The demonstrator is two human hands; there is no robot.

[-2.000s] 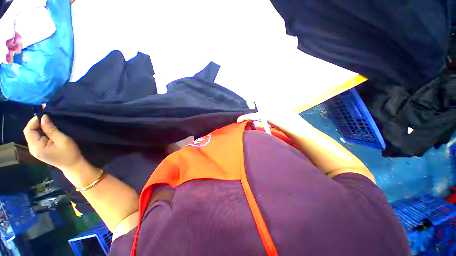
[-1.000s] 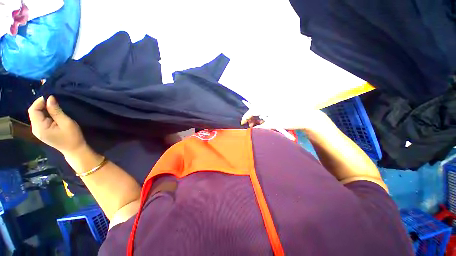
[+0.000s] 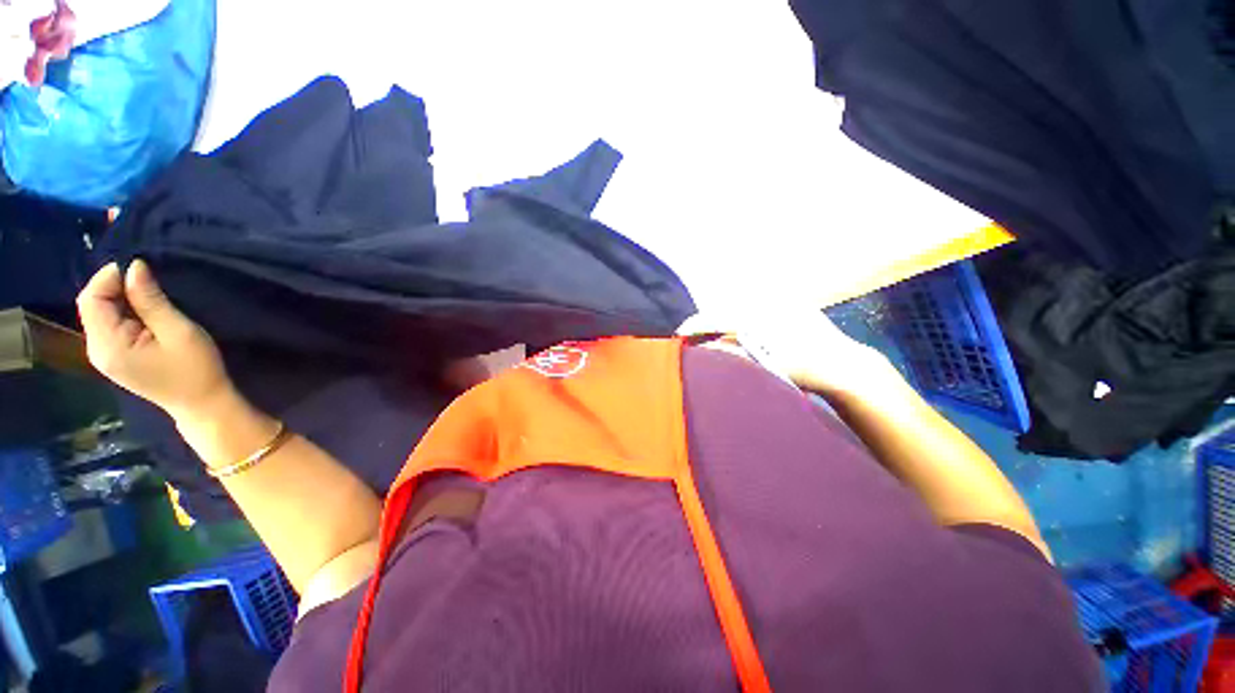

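Observation:
A navy garment [image 3: 325, 257] lies over the near edge of the white table [image 3: 650, 95] and hangs down in front of the orange apron. My left hand [image 3: 142, 332] pinches the garment's left end between thumb and fingers. My right hand [image 3: 759, 332] is at the garment's right end, by the apron's top edge. It is washed out by glare and partly hidden by my chest, so its fingers and anything in them cannot be made out.
A navy garment pile [image 3: 1043, 108] stands at the right table edge, with a black heap [image 3: 1138, 352] below it. Blue crates [image 3: 955, 345] are on the floor at right and lower left [image 3: 230, 602]. A light-blue plastic bag [image 3: 109, 108] is at far left.
Since a second ago my right hand has shifted slightly right and lower behind the apron edge, and the dark spot at its fingertips no longer shows. My left hand keeps its pinch.

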